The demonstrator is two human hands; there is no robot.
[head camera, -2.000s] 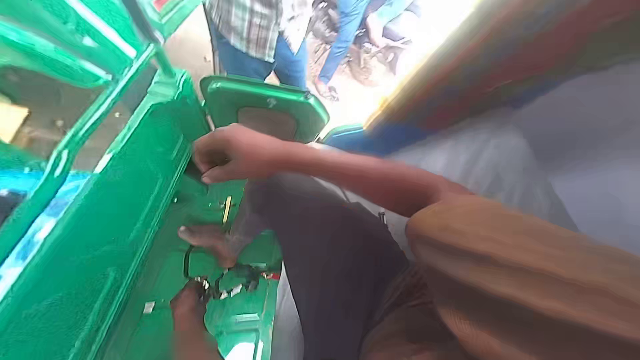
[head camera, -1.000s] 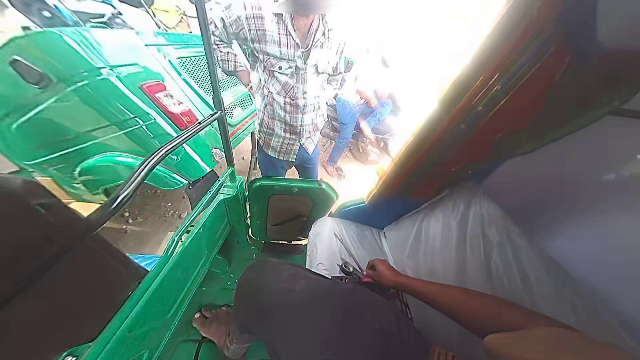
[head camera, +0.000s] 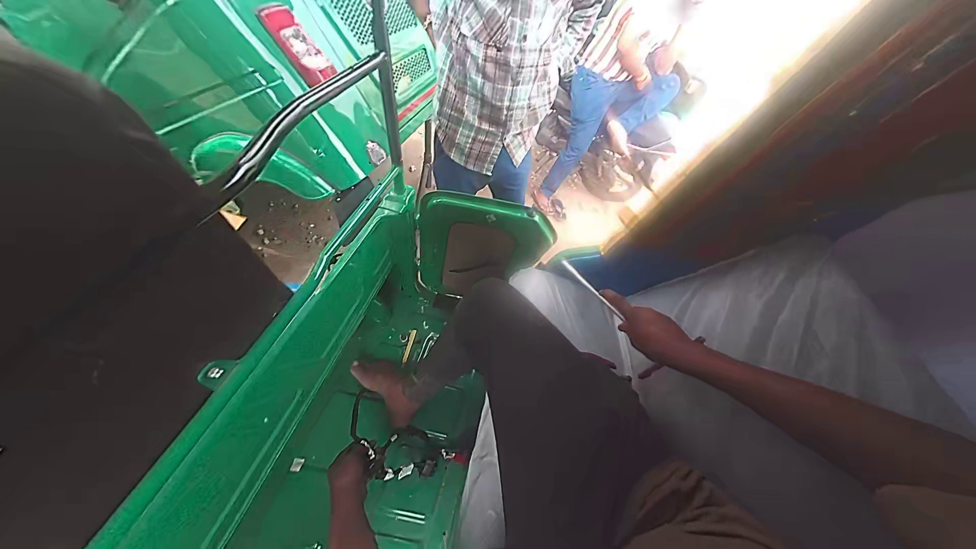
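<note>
My right hand [head camera: 657,331] is closed around a slim, pale metal tool [head camera: 591,288] whose shaft points up and left over a white plastic-like cover [head camera: 770,320]; its handle is hidden in the fingers. At the lower left, my left hand [head camera: 351,463] appears to grip a black wiring harness [head camera: 408,457] with white and dark connectors, low over the green metal floor [head camera: 305,488]. Its fingers are dark and partly hidden. Beyond it rests my bare foot [head camera: 385,385], beside a small yellow strip [head camera: 409,346] on the floor.
A green side wall [head camera: 305,366] runs along the left, below a black rail [head camera: 297,114]. A green panel [head camera: 484,206] stands past my knee. A person in a checked shirt [head camera: 492,84] stands outside; another sits behind. A green vehicle [head camera: 191,69] with a red lamp is at upper left.
My right hand was stretched over the floor area two seconds ago, then was at the white cover beside metal tools. It now holds one slim tool raised. The view has shifted.
</note>
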